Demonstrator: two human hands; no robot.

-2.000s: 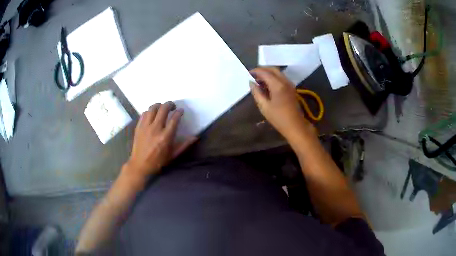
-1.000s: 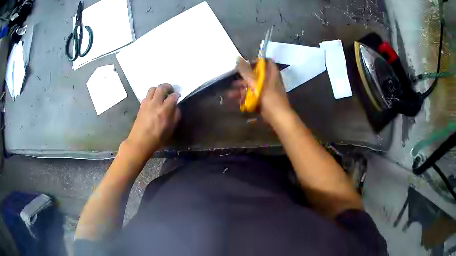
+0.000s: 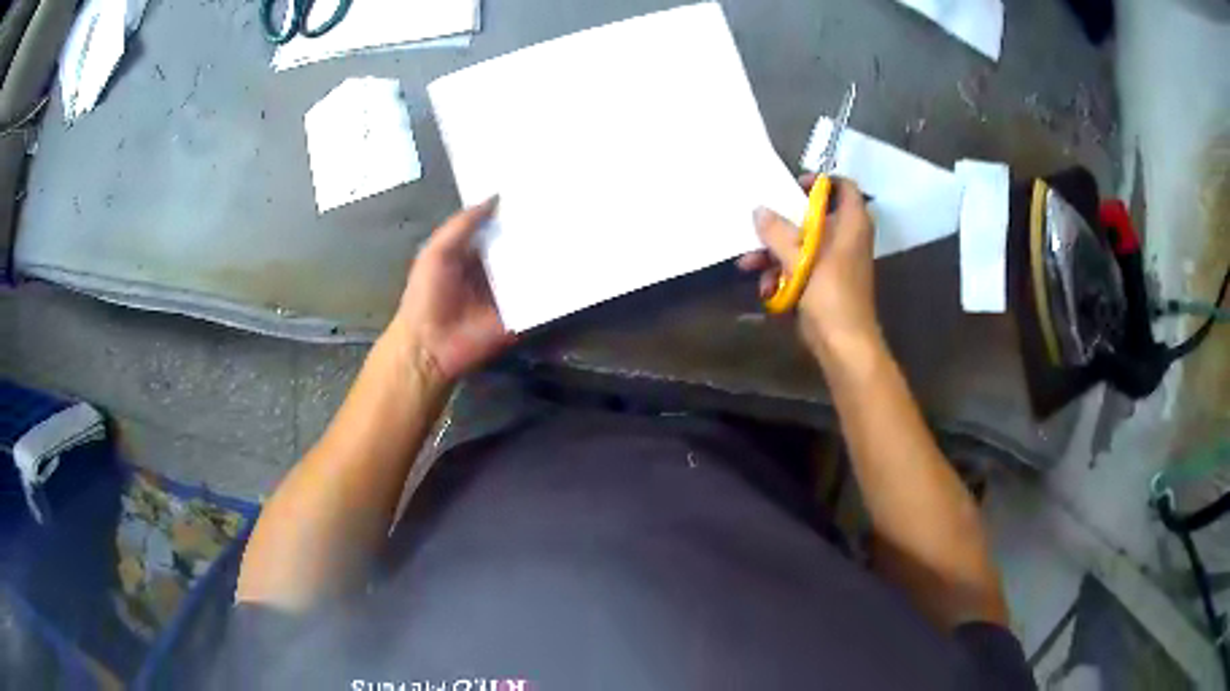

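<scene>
A large white sheet [image 3: 621, 155], possibly more than one layer, is held in front of me above the grey table. My left hand [image 3: 456, 294] grips its lower left edge, thumb on top. My right hand [image 3: 826, 257] holds yellow-handled scissors [image 3: 805, 250], blades pointing up and away, and its thumb touches the sheet's right corner. Some right-hand fingers are hidden behind the sheet and the scissors.
A pale five-sided template [image 3: 362, 142] lies left. Dark-handled scissors [image 3: 304, 19] lie on white sheets [image 3: 391, 38] at the far left. White strips [image 3: 983, 236] lie right, beside the steam iron [image 3: 1079, 277]. The grey table's near edge [image 3: 202, 308] runs below my hands.
The sheet is lifted and shifted right. My left hand has gone from resting on it to gripping its edge. My right hand has taken hold of the yellow scissors. The view has shifted.
</scene>
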